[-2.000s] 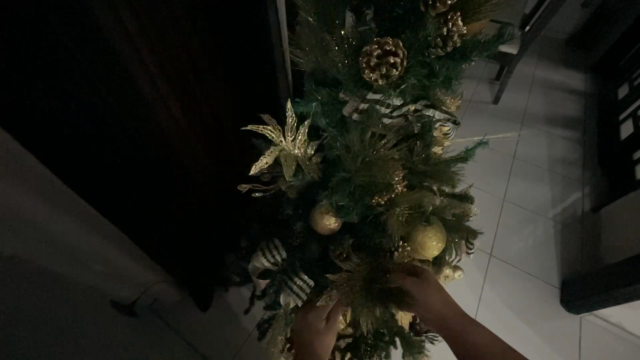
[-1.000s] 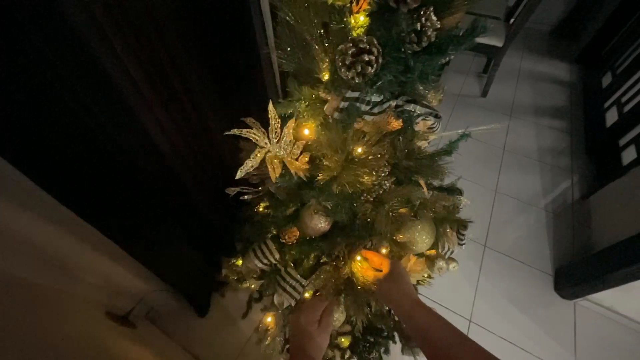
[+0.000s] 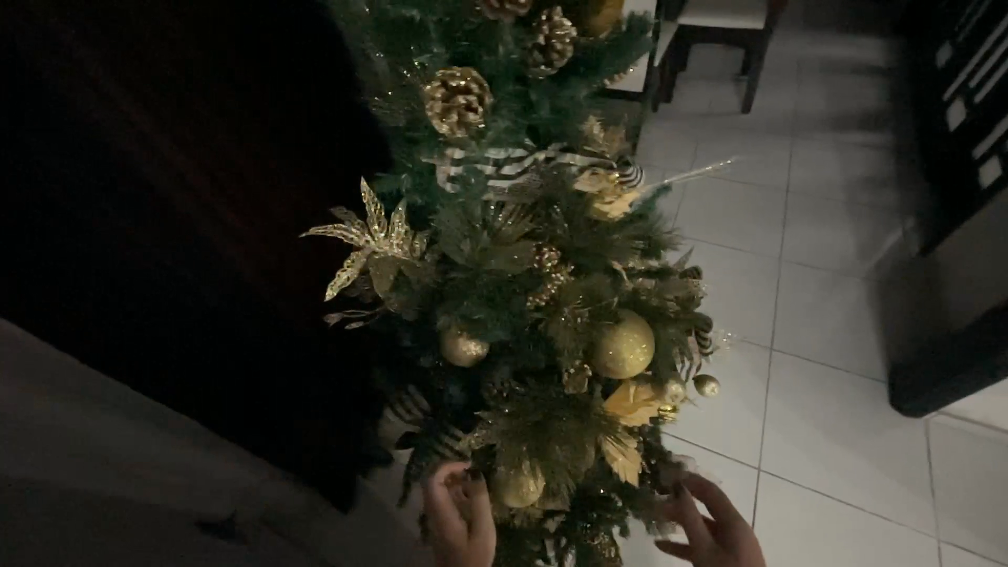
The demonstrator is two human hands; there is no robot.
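Note:
A decorated artificial Christmas tree (image 3: 543,441) fills the middle of the view. My left hand (image 3: 461,504) is at its lower left, fingers curled beside a gold ball ornament (image 3: 520,484); whether it grips anything is unclear. At the lower right edge of the foliage is my right hand (image 3: 705,516), its fingers bent near a branch, with contact unclear. Above the hands are a large gold glitter ball (image 3: 624,345), a smaller gold ball (image 3: 464,347) and a yellow-gold artificial flower (image 3: 630,402). A glittery gold poinsettia (image 3: 374,240), a gilded pine cone (image 3: 457,102) and a black-and-white striped ribbon (image 3: 512,165) sit higher up.
Pale floor tiles (image 3: 827,409) lie right of the tree, with a dark-framed chair (image 3: 720,31) at the top. A dark wooden piece of furniture (image 3: 957,354) stands at the right. Left of the tree is a very dark area beside a pale surface (image 3: 118,472).
The tree's lights, unlit two seconds ago and glowing one second ago, are dark now. My right hand has moved away from the tree's middle, out to its right edge, and the hands are farther apart.

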